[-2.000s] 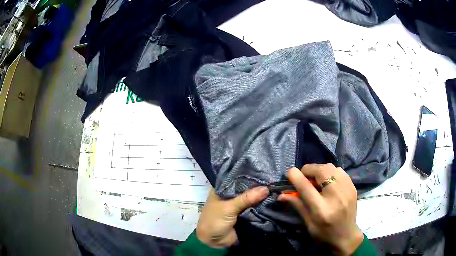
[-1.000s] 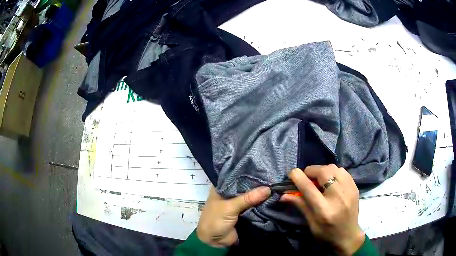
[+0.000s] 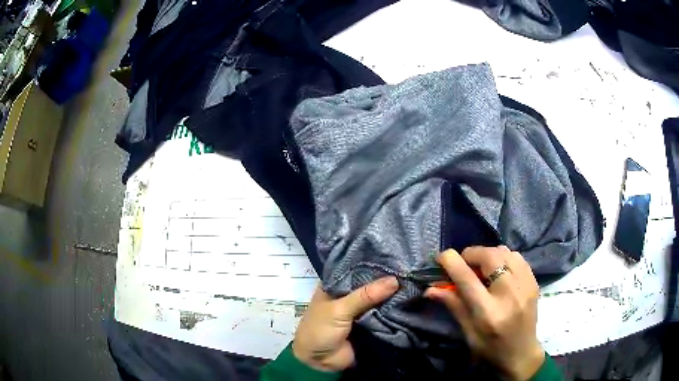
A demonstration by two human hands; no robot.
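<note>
The denim garment (image 3: 402, 164) lies bunched on the table, mostly grey wrong side up, with near-black parts at its left and in the middle. My left hand (image 3: 339, 320) pinches its lower edge, thumb on top beside a seam (image 3: 372, 266). My right hand (image 3: 491, 305), with a ring, holds the thread snips (image 3: 439, 284); orange grip shows between the fingers. The dark blades point left at the seam, close to my left thumb. Whether the blades are closed is unclear. Small white lettering (image 3: 289, 159) shows on the dark band. Loose threads are too small to see.
Other dark denim garments (image 3: 216, 82) are heaped along the far left table edge, with more at the far right (image 3: 536, 16) and near edge (image 3: 171, 357). A smartphone (image 3: 633, 216) lies at right on the white printed table (image 3: 223, 238). A carton (image 3: 30, 149) stands at left.
My right hand and the snips have shifted slightly right, a little away from my left thumb. My left hand has barely moved and still pinches the cloth.
</note>
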